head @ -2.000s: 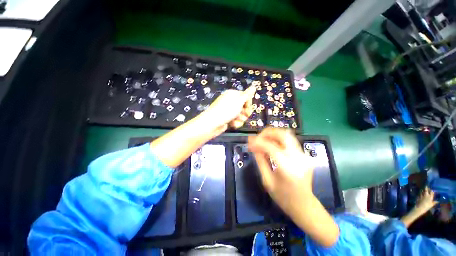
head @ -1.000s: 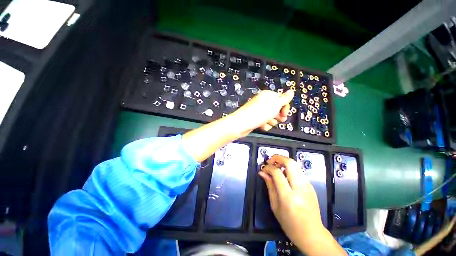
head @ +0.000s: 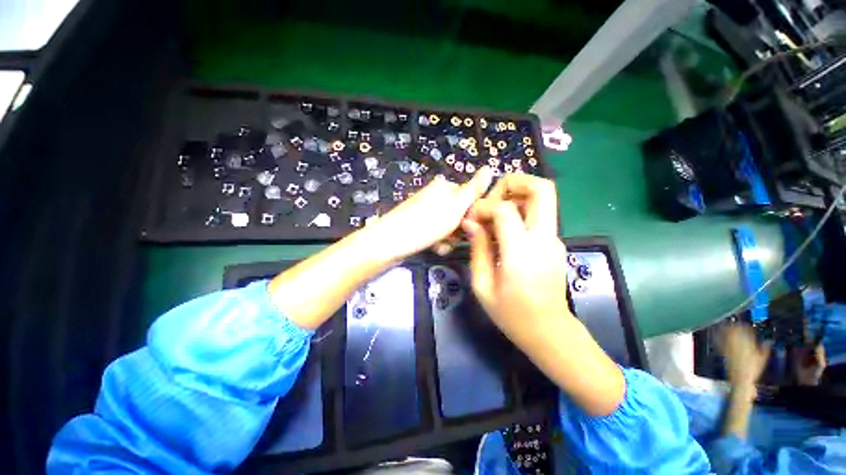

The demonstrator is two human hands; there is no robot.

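Note:
My left hand (head: 422, 221) is over the right part of the black parts tray (head: 199, 104), thumb and fingertips pinched together. My right hand (head: 519, 264) meets it there, its fingertips touching or nearly touching the left ones. Any small piece between the fingertips is too small to tell. Gold camera lens rings (head: 467, 146) lie crowded at the tray's right; dark squares and clear round tabs lie left and middle. The phone tray (head: 336, 408) below holds phone back covers (head: 382, 371) with camera cutouts at the top; my right hand and forearm partly hide one pocket.
A pale metal post (head: 603, 60) stands beyond the parts tray on the green bench. A black bin (head: 700, 167) and blue strip (head: 749, 274) are at right. Another person's hand (head: 742, 357) shows at lower right. Stacked trays (head: 32, 56) with white covers are at upper left.
My right hand has moved up from a cover's camera area in the phone tray to my left fingertips over the parts tray. The view has shifted.

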